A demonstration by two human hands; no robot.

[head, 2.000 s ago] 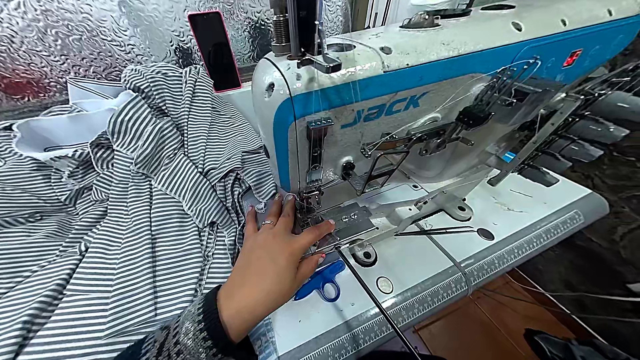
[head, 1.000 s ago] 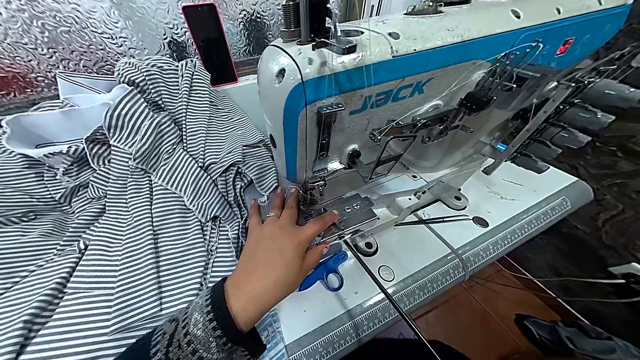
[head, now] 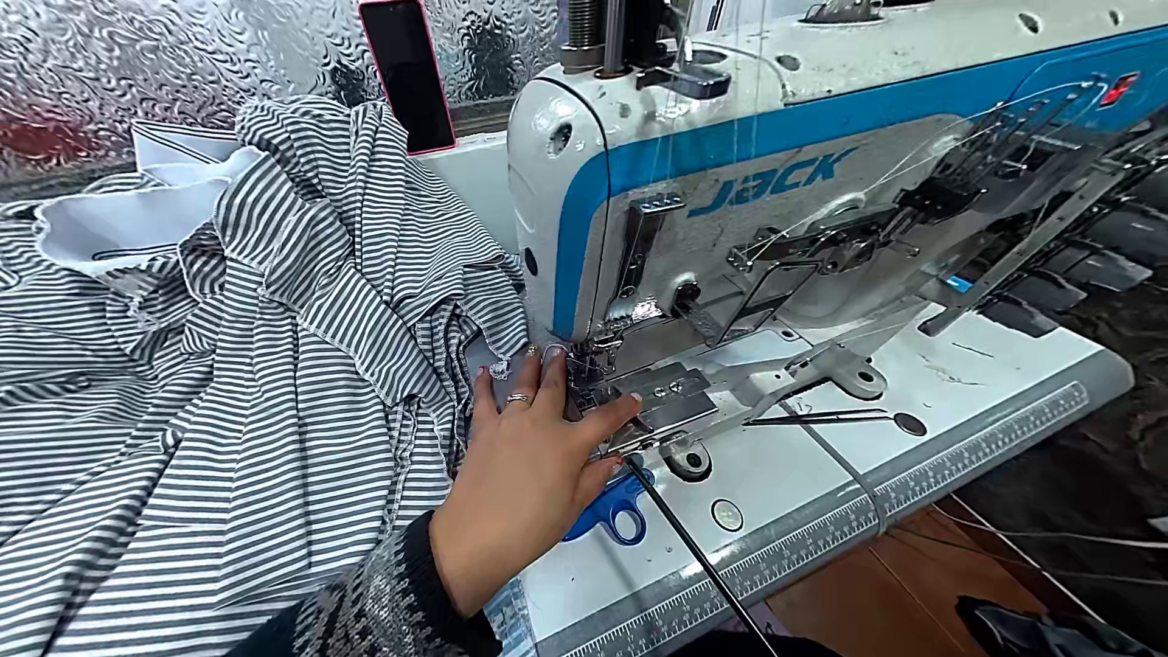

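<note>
My left hand (head: 534, 465) lies flat with spread fingers on the bed of a white and blue Jack industrial sewing machine (head: 776, 182). Its fingertips are just left of and in front of the needle and presser foot area (head: 598, 360), and the thumb side rests by the metal plate (head: 671, 397). Grey and white striped knit fabric (head: 301, 411) is heaped left of the hand, with a white piece (head: 137, 219) on top. Blue-handled thread snips (head: 620, 516) lie partly under the hand. My right hand is out of view.
A smartphone with a pink edge (head: 408, 78) leans upright behind the fabric. Tweezers (head: 821, 417) lie on the white table, whose front edge carries a measuring tape (head: 776, 570). A thin black rod (head: 698, 552) slants from the machine past the edge. Threads hang at the right.
My left hand stays in nearly the same place by the needle area, with its fingers spread. The view has shifted slightly. Nothing else has plainly changed.
</note>
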